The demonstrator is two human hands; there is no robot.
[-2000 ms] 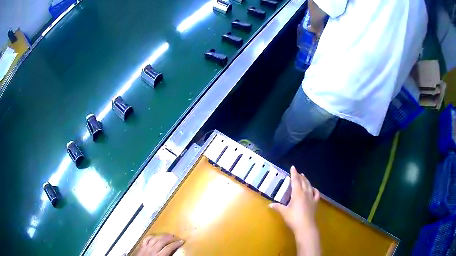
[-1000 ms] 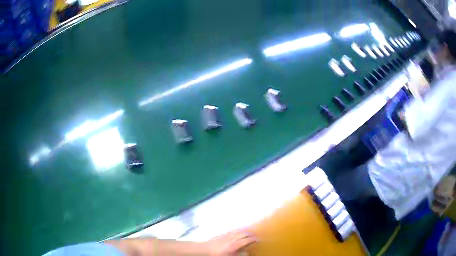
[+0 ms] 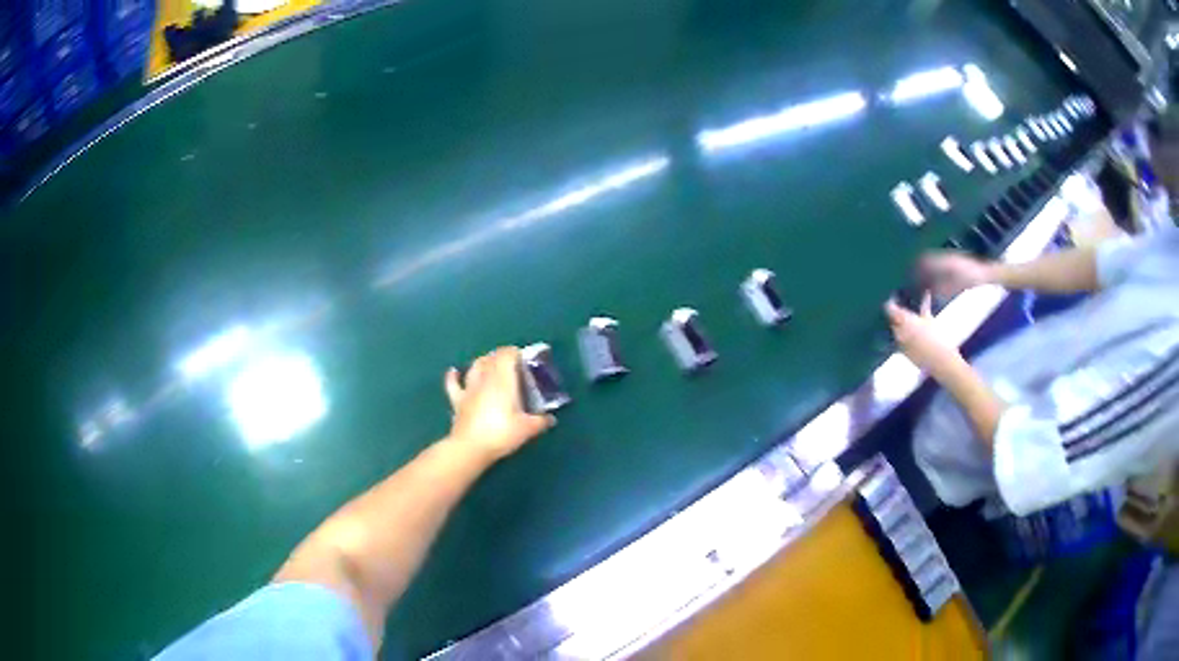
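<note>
My left hand (image 3: 491, 407) reaches over the green belt, its thumb and fingers at the two ends of a grey housing (image 3: 544, 377) with a dark side. The fingers hide part of that housing. Three more housings stand apart to its right, the nearest one (image 3: 603, 349) close to my hand, then a second (image 3: 688, 340) and a third (image 3: 765, 297). The orange-yellow tray (image 3: 789, 600) lies beside the metal rail, with a row of housings (image 3: 909, 540) along its far edge. My right hand is out of the picture.
The metal side rail (image 3: 737, 517) runs between belt and tray. At the right, a person in a white top (image 3: 1021, 426) has both hands over the belt edge. White and dark housings line the belt's far right. Blue crates (image 3: 65, 65) are at top left.
My left hand has moved from the tray out over the belt and taken hold of a housing. The housings have shifted right. The leftmost housing no longer shows. The other person's hands now show at the belt.
</note>
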